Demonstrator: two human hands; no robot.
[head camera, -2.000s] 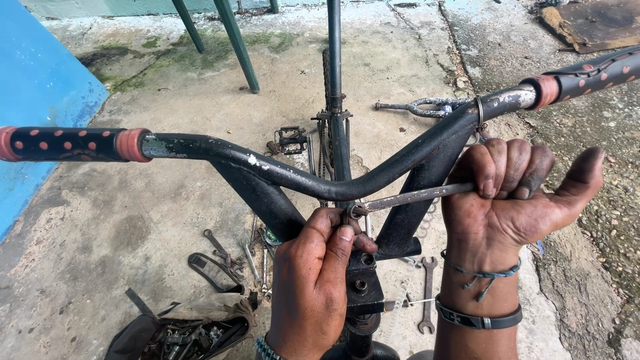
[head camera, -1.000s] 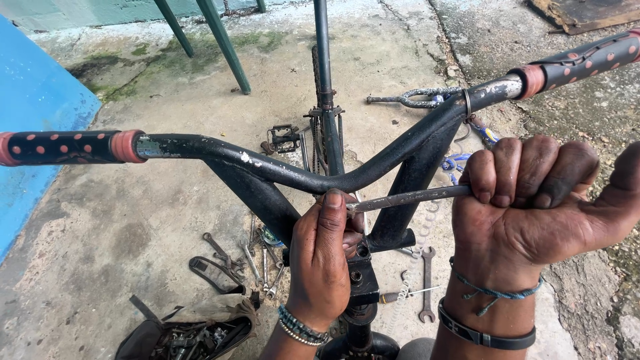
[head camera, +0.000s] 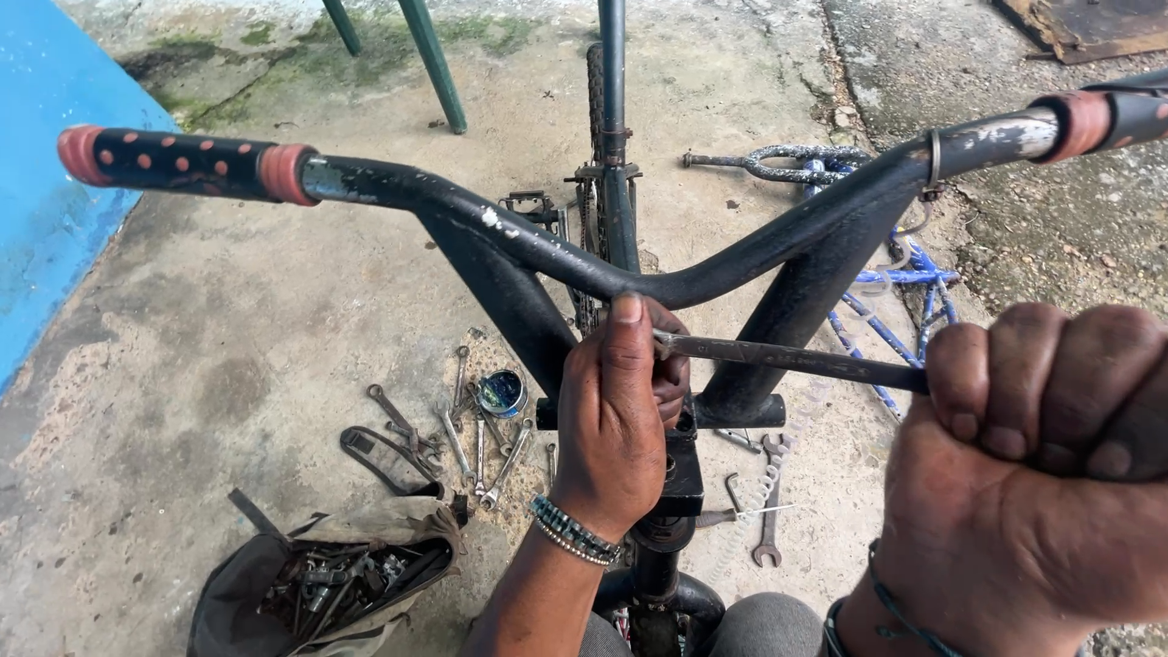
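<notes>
Black bicycle handlebars (head camera: 675, 290) with spotted grips (head camera: 192, 164) span the view above a black stem (head camera: 677, 479). My left hand (head camera: 616, 424) is closed around the near end of a long dark wrench (head camera: 794, 358), at the stem just below the middle of the bars; its fingers hide the wrench's head and whatever it sits on. At the right, the fist of my right hand (head camera: 1031, 465) grips the wrench's other end. The wrench slants slightly down toward the right, across the right brace of the bars.
Several wrenches (head camera: 479, 452) lie around a small tin (head camera: 501, 392) on the concrete. An open tool bag (head camera: 319, 584) is at lower left. Right of the stem lies an open-end wrench (head camera: 771, 502). A blue frame (head camera: 912, 276) and a fork (head camera: 766, 162) lie behind the bars.
My left thumb, lower and off to the side two seconds ago, now points up beside the wrench's end. The wrench's right end has swung lower with my right hand. The view has shifted closer.
</notes>
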